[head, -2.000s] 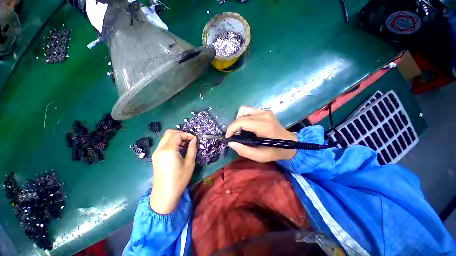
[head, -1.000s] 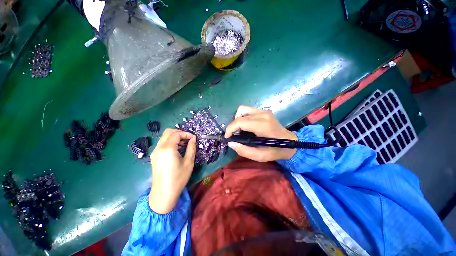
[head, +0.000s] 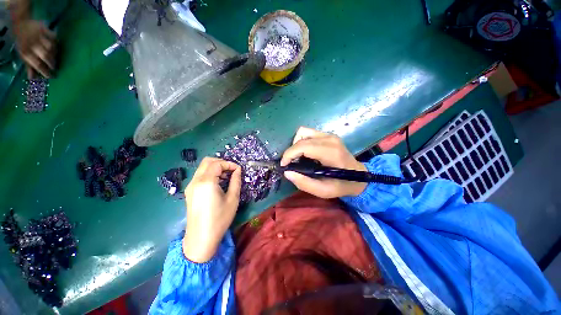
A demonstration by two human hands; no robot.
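Note:
My right hand (head: pixel 323 163) holds the black handle of a soldering iron (head: pixel 344 175). Its thin metal tip points left, over a glittering silvery-purple batch of small components (head: pixel 252 154), towards my left fingertips. My left hand (head: pixel 211 206) is at the left edge of that batch with thumb and index finger pinched together. A small dark component seems to be between them, mostly hidden by the fingers. A few dark pieces (head: pixel 173 179) lie just left of my left hand.
A grey translucent fume hood (head: pixel 178 86) opens towards my hands. A yellow-sided cup (head: pixel 280 77) stands beside its mouth. Dark component piles (head: pixel 111 172) lie left. A slotted panel (head: pixel 464 160) is beyond the bench edge. Another person's hand (head: pixel 37 46) is at upper left.
Another person's hand has come in at upper left, and the small component block there has shifted down and left. My right hand and the iron have moved slightly; my left hand is almost unchanged.

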